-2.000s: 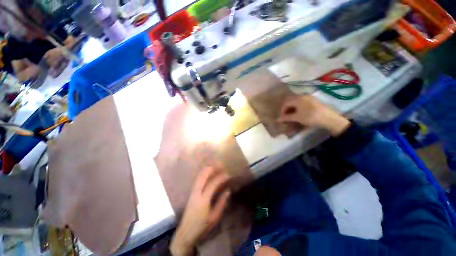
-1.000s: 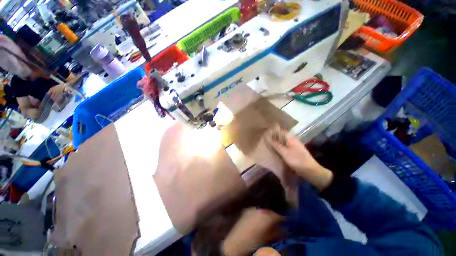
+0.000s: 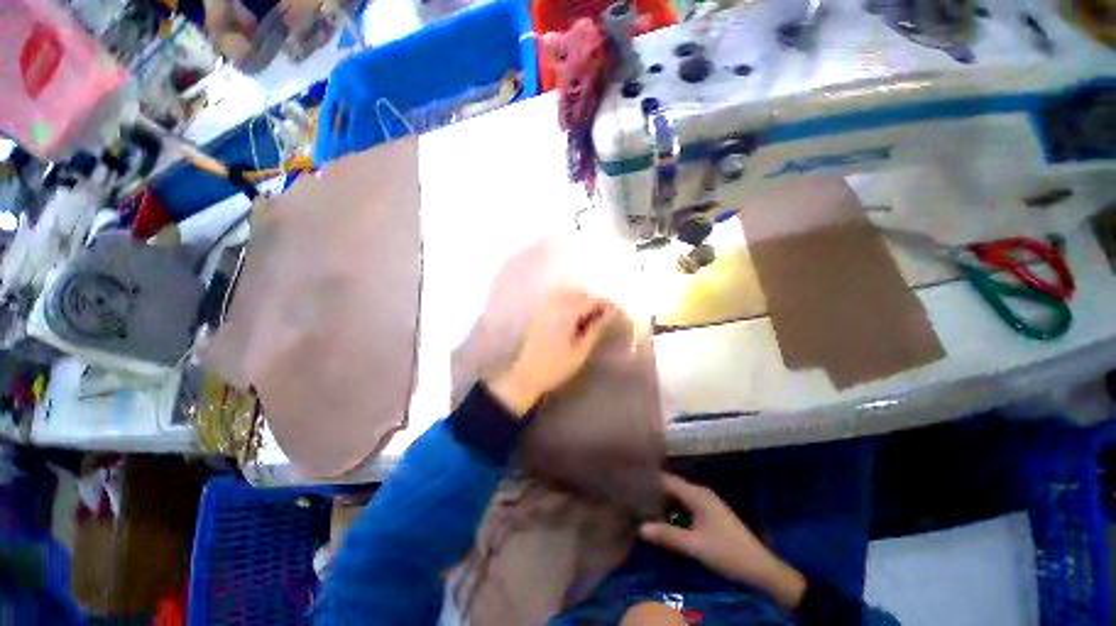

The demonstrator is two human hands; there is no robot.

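A brown-taupe fabric panel (image 3: 600,428) lies left of and below the needle and hangs over the table's front edge. My left hand (image 3: 561,349) rests on it near the lit needle, fingers bent; whether it grips cloth is unclear. My right hand (image 3: 704,528) holds the panel's lower right corner between thumb and fingers at the table's front edge. The white sewing machine head (image 3: 759,135) stands above, its presser foot (image 3: 695,254) in bright glare. A small brown piece stack (image 3: 844,287) lies right of the needle plate (image 3: 716,291).
A large taupe panel pile (image 3: 331,306) lies on the left of the white table. Scissors with red and green handles (image 3: 1022,287) lie at the right. A blue basket (image 3: 428,73) and a red one (image 3: 612,12) stand behind. Blue crates (image 3: 257,550) stand below the table.
The view has turned, so the machine appears farther right. My left hand has come up onto the panel by the needle. My right hand has left the small pieces and moved down to the panel's corner.
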